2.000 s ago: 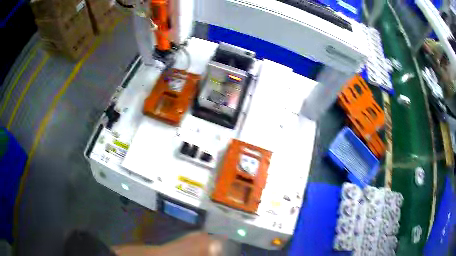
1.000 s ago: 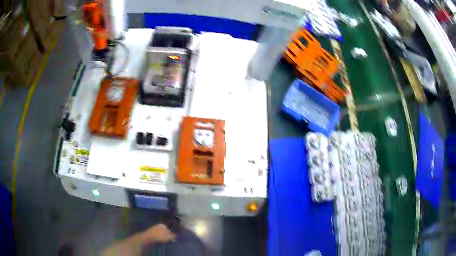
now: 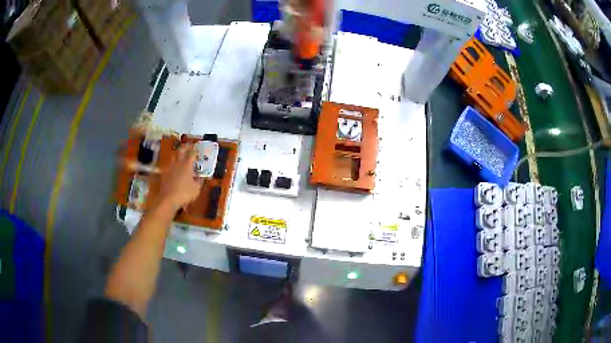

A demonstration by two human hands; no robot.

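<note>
My left hand (image 3: 177, 179) reaches from the lower left over the left orange fixture (image 3: 226, 191). Its fingers are on the left side of a white housing (image 3: 206, 159) and grip it at the fixture; whether it is lifted clear is hard to tell. The fixture's orange cover (image 3: 137, 175) lies open to the left, blurred. The right orange fixture (image 3: 325, 149) is closed, with a white housing (image 3: 349, 129) showing in its upper opening. My right hand is not in view.
The orange screwdriver head (image 3: 307, 40) is blurred above the screw feeder (image 3: 285, 94). Black start buttons (image 3: 266, 178) sit between the fixtures. At right are a blue screw bin (image 3: 484, 145), spare orange fixtures (image 3: 488, 84), rows of white housings (image 3: 529, 234) and the green conveyor (image 3: 553, 147).
My left hand has moved up from below the machine onto the left fixture, which has come forward and opened. The right fixture has moved back. The screwdriver head has moved right, over the feeder.
</note>
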